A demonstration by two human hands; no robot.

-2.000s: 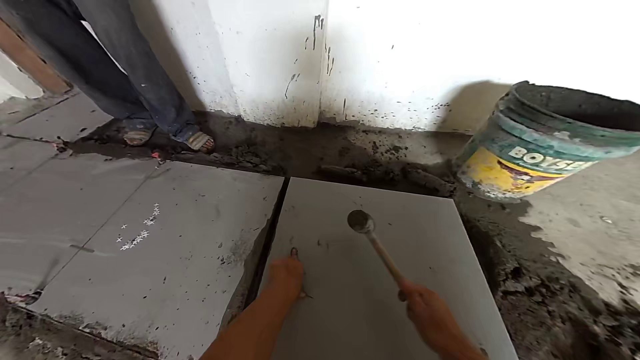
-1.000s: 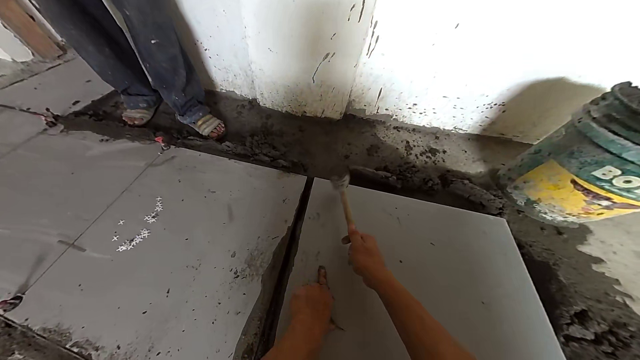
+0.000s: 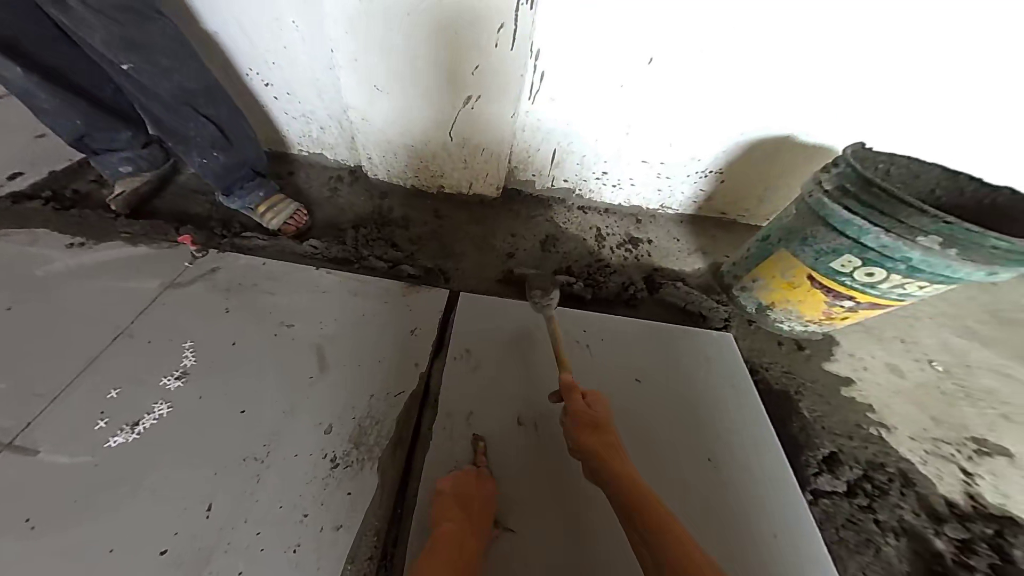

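A large grey floor tile lies in front of me, with a dark gap between it and the neighbouring tile on the left. My right hand grips the wooden handle of a mallet, whose head is at the tile's far edge, near the gap. My left hand rests low on the same tile, one finger pointing forward; whether its other fingers hold anything cannot be told. White cross-shaped tile spacers lie scattered on the left tile.
A mortar-smeared green bucket stands at the right by the white wall. A person in dark trousers and sandals stands at the upper left. Wet mortar borders the tile. A red tile clip sits at a joint.
My right hand has carried the mallet from the middle of the tile to its far edge, left of where it was. My left hand stays low on the tile.
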